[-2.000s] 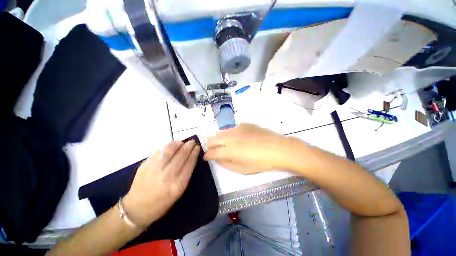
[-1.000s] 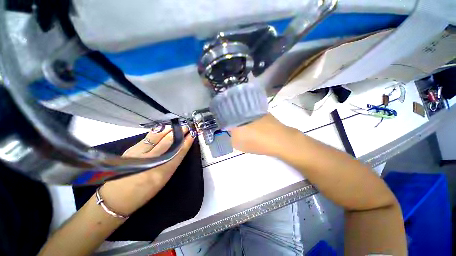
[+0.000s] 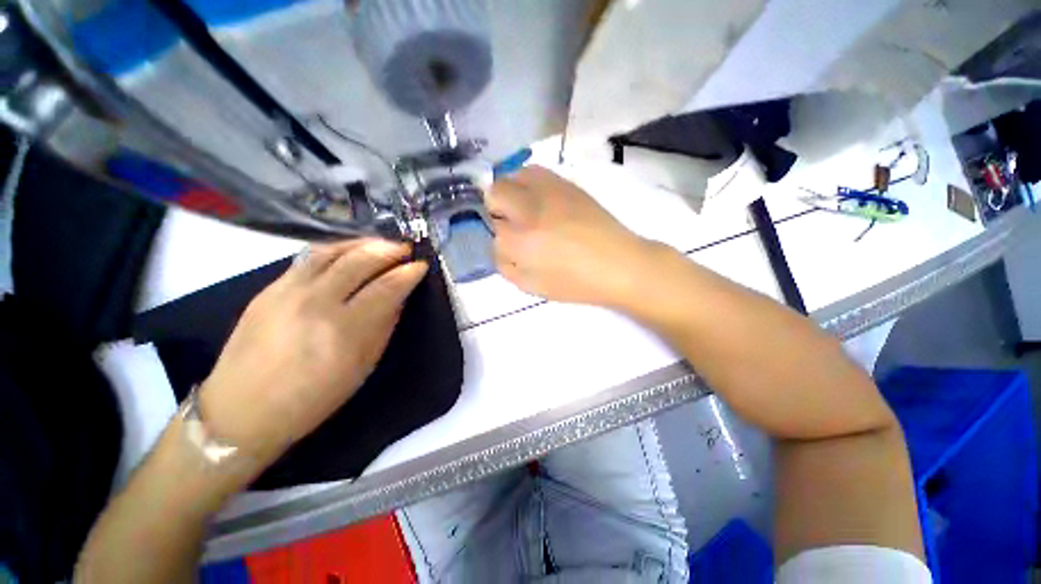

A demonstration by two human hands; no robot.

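A black cut piece (image 3: 400,382) lies on the white machine bed, its upper right corner at the presser foot (image 3: 418,228). My left hand (image 3: 308,342) lies flat on the piece, fingertips pressing it close to the foot. My right hand (image 3: 554,240) is half curled just right of the grey-blue edge guide (image 3: 466,245); its fingertips are partly hidden, so I cannot tell whether they hold anything. The ribbed grey knob (image 3: 428,57) is above the foot. The needle tip cannot be made out.
Thick black piles (image 3: 69,251) are at the left. A black strip (image 3: 779,257), thread snips (image 3: 868,205) and a small tool tray (image 3: 993,177) are at the right. Paper sheets (image 3: 674,69) hang on the machine head. A ruled scale (image 3: 548,420) runs along the table's front edge.
Since the first frame, the black piece and my left hand have moved up to the presser foot. My right hand has left the piece's corner and is now beside the edge guide.
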